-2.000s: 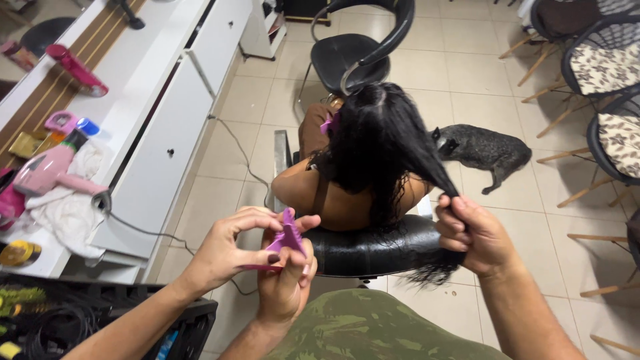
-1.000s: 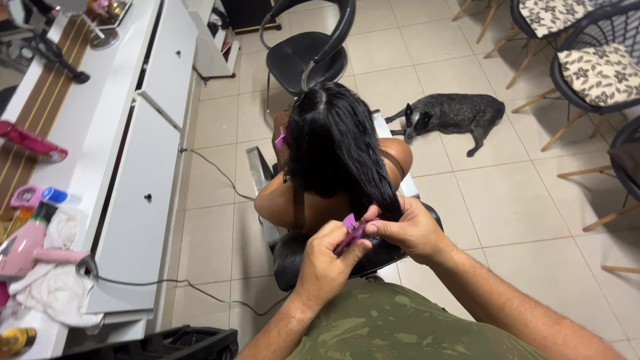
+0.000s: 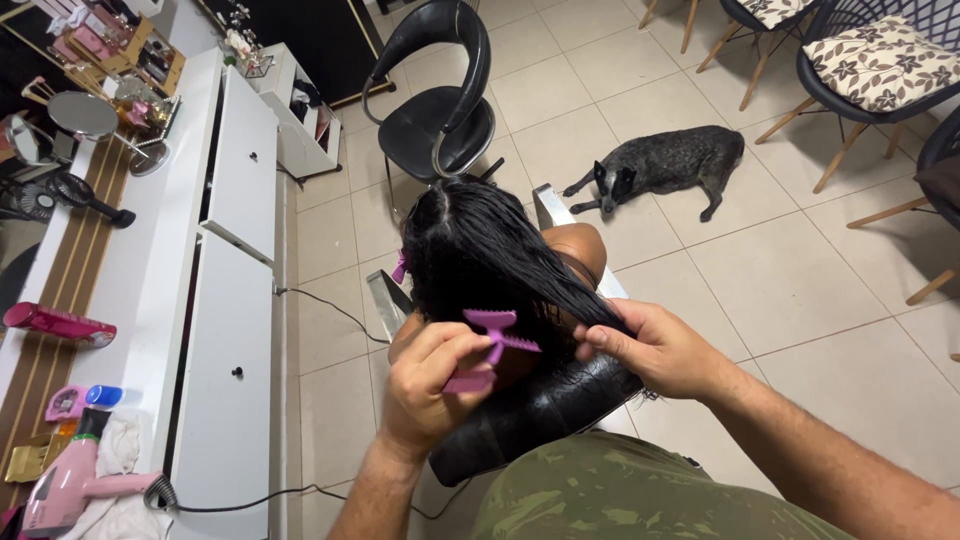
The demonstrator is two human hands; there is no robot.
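Note:
Between the fingers of my left hand (image 3: 435,382) is a purple butterfly hair clip (image 3: 491,337), its toothed jaws spread apart. My right hand (image 3: 652,345) holds the end of a lock of long dark hair (image 3: 532,255), drawn out from the head toward the lower right. The hair belongs to a person seated in a black salon chair (image 3: 525,420), seen from above and behind, with a parting on the crown. Another purple clip (image 3: 400,268) sits at the left side of the head.
A white counter (image 3: 142,247) along the left bears a pink hair dryer (image 3: 67,480), a pink spray can (image 3: 60,324) and a small fan (image 3: 82,196). A cord crosses the floor. A black chair (image 3: 435,127) stands ahead; a dog (image 3: 667,166) lies on the tiles near cushioned chairs (image 3: 885,64).
Two seconds ago a second person's hand was also at the clip; it is gone now. My left hand has moved from beside the lock to the left, and the clip's jaws are spread.

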